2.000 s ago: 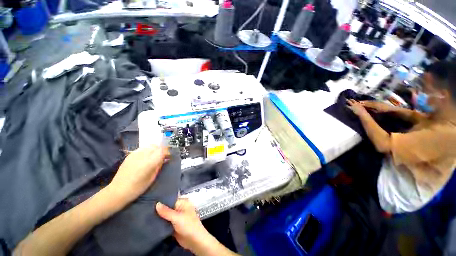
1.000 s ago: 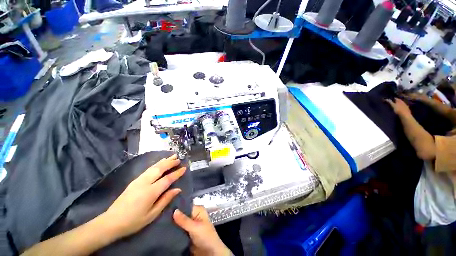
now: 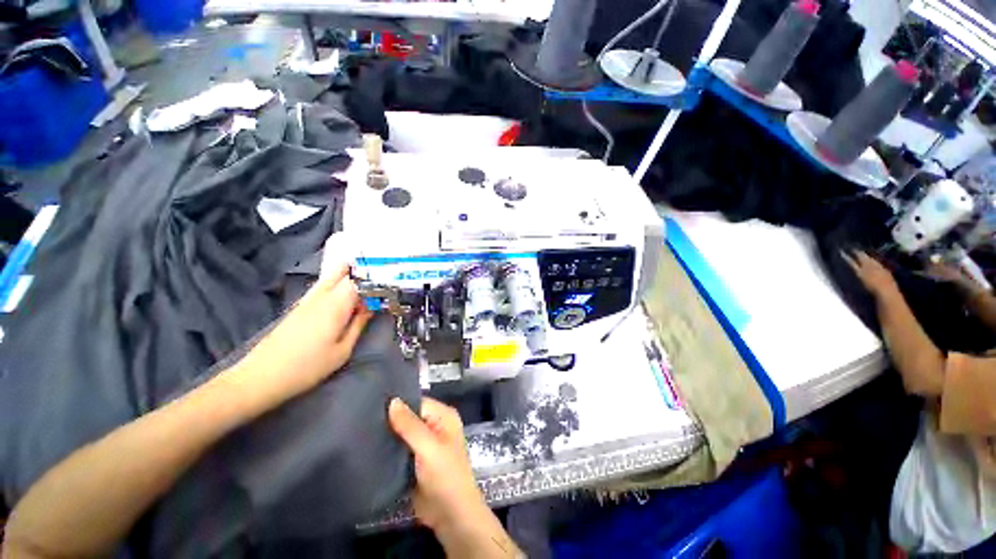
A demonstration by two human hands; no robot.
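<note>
A dark grey garment panel (image 3: 317, 448) hangs from both my hands at the left front of the white overlock machine (image 3: 437, 207). My left hand (image 3: 317, 328) pinches the panel's upper edge just left of the needle area (image 3: 410, 328). My right hand (image 3: 442, 453) grips the panel's right edge near the front of the machine bed (image 3: 579, 426), thumb on top of the cloth. The fingertips of my left hand are partly hidden by the cloth and machine parts.
A heap of grey pieces (image 3: 175, 262) with white patches lies at the left. Thread cones (image 3: 775, 49) stand on a blue-barred stand behind. A beige cloth cover (image 3: 710, 377) hangs at the machine's right. Another person's arm (image 3: 901, 328) reaches over dark cloth at the far right.
My left hand has moved from flat on the panel up to its edge beside the machine head, now pinching it. My right hand still holds the panel edge. The view has shifted.
</note>
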